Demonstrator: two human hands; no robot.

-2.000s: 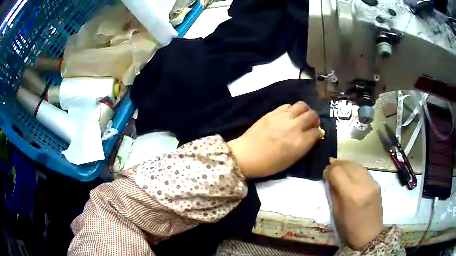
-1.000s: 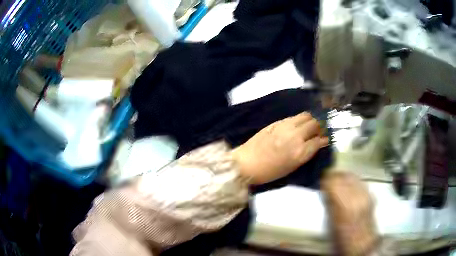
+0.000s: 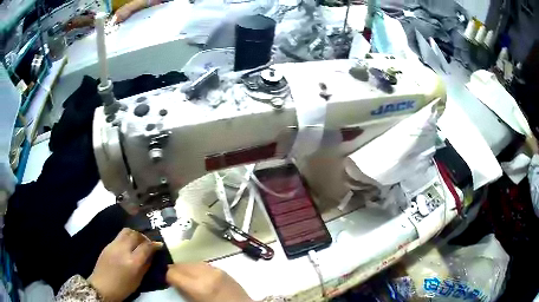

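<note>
A black garment piece lies under the presser foot area of the cream sewing machine. My left hand rests on the cloth just in front of the needle area, fingers bent and fingertips gripping the cloth near its right edge. My right hand, cut off by the bottom edge, has its fingertips closed at the cloth's near right edge. The needle tip and the exact pinches are too small or hidden to make out.
Right of the needle lie white tape, thread snips and a dark phone-like object with a cord. White cloth hangs at the machine's right end. A black cylinder stands behind. People's arms show at the upper left and far right.
The view has swung right and up, so the whole machine shows and the basket has mostly left view. Both hands stay at the cloth before the needle area.
</note>
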